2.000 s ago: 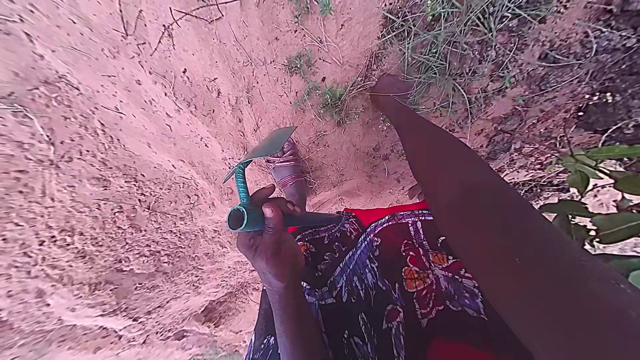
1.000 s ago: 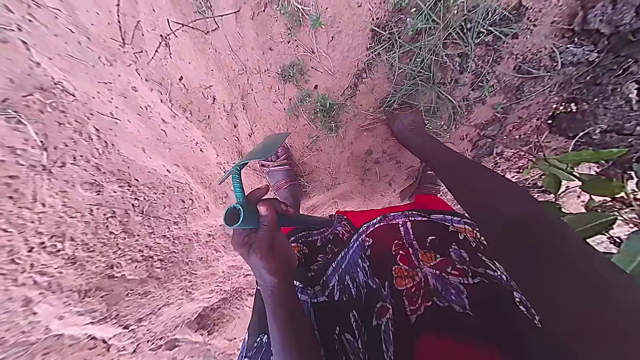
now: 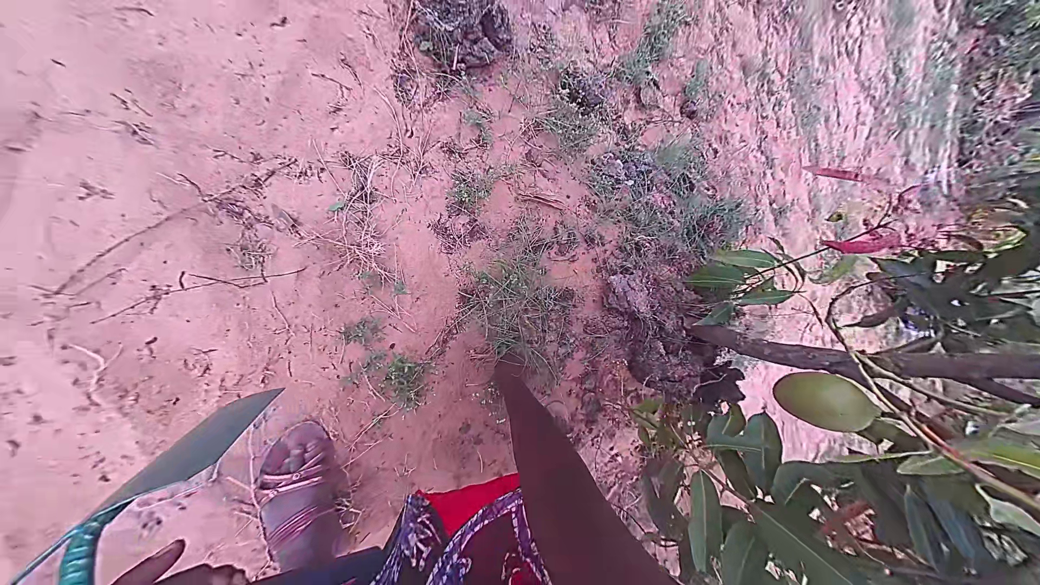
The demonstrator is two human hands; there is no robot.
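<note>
My left hand (image 3: 183, 569) is at the bottom left edge, mostly cut off, with its fingers by the dark handle of a hoe. The hoe's metal blade (image 3: 191, 447) points up and right, its neck wrapped in green binding (image 3: 79, 552). My right arm reaches down over the patterned cloth to the ground. There my right hand (image 3: 510, 375) is at the base of a green grass tuft (image 3: 520, 305); its fingers are hidden, and whether it grips the grass cannot be told.
My sandaled foot (image 3: 301, 496) stands on reddish sandy soil beside the blade. A leafy branch (image 3: 812, 357) with a green fruit (image 3: 825, 401) hangs at the right. Dark clods (image 3: 650, 325) and dry twigs (image 3: 203, 284) lie about, with a dark lump (image 3: 463, 32) at the top.
The view has swung strongly, bringing the leafy branch and fruit in. The hoe and my left hand now sit at the lower left edge. My right hand is still down by the grass.
</note>
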